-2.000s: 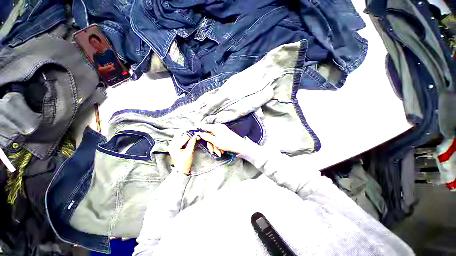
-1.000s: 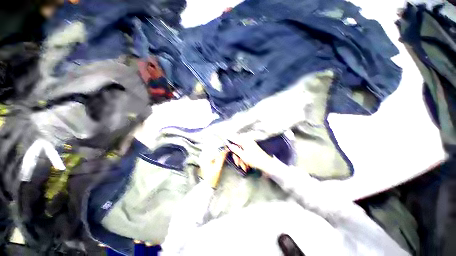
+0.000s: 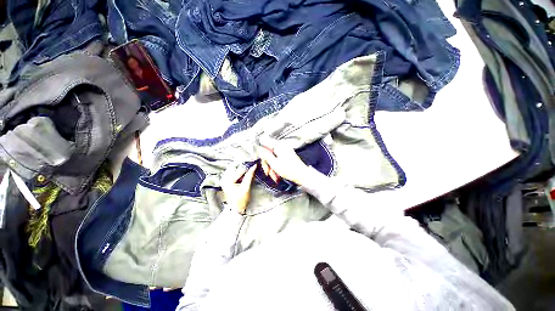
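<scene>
A denim garment (image 3: 161,234), turned inside out with pale grey-green inside and dark blue edges, lies across the table in front of me. My left hand (image 3: 238,189) pinches a dark blue seam or edge of it near the garment's middle. My right hand (image 3: 279,163) is just to the right, fingers curled on the same dark edge, fingertips close to my left ones. A dark navy rounded patch (image 3: 317,159) shows beside my right hand. Whether a small tool is in my fingers cannot be told.
A blue denim pile (image 3: 316,48) lies at the far side of the white table (image 3: 438,146). Grey-black garments (image 3: 58,121) with a yellow-green tangle (image 3: 41,225) lie at left. A phone (image 3: 143,76) rests on denim. Buttoned garments (image 3: 517,67) hang over the right edge.
The view swung, blurred, and came back, now shifted slightly. My right hand's fingers have moved slightly on the seam. The garment lies much as before. The phone's picture is darker.
</scene>
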